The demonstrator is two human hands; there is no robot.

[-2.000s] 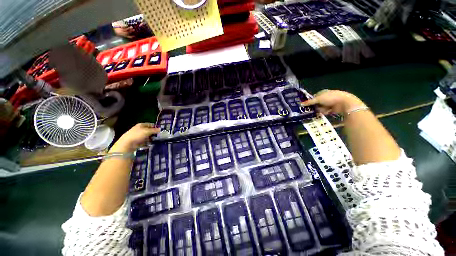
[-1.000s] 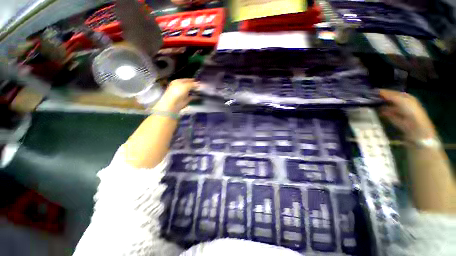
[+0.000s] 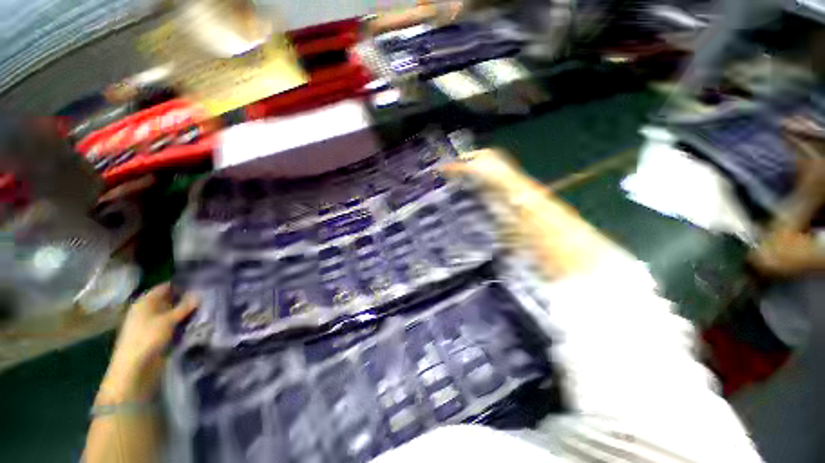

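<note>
A clear blister tray filled with navy housings lies over or just above a second filled tray nearer to me. Small yellowish marks show at the lower ends of its near row. My left hand is at its left edge, thumb on the rim. My right hand is at its far right edge, blurred, fingers on the rim. Whether the upper tray touches the lower one cannot be told. The picture is strongly blurred.
A white paper sheet lies beyond the tray. Red trays and a yellow sheet stand behind it. A blurred fan is at the left. At the right are another person's hand, white material and a dark tray.
The view has swung to the right. The held tray has come from edge-on to nearly flat and nearer, covering more of the lower tray. Another person's hand now shows at the right.
</note>
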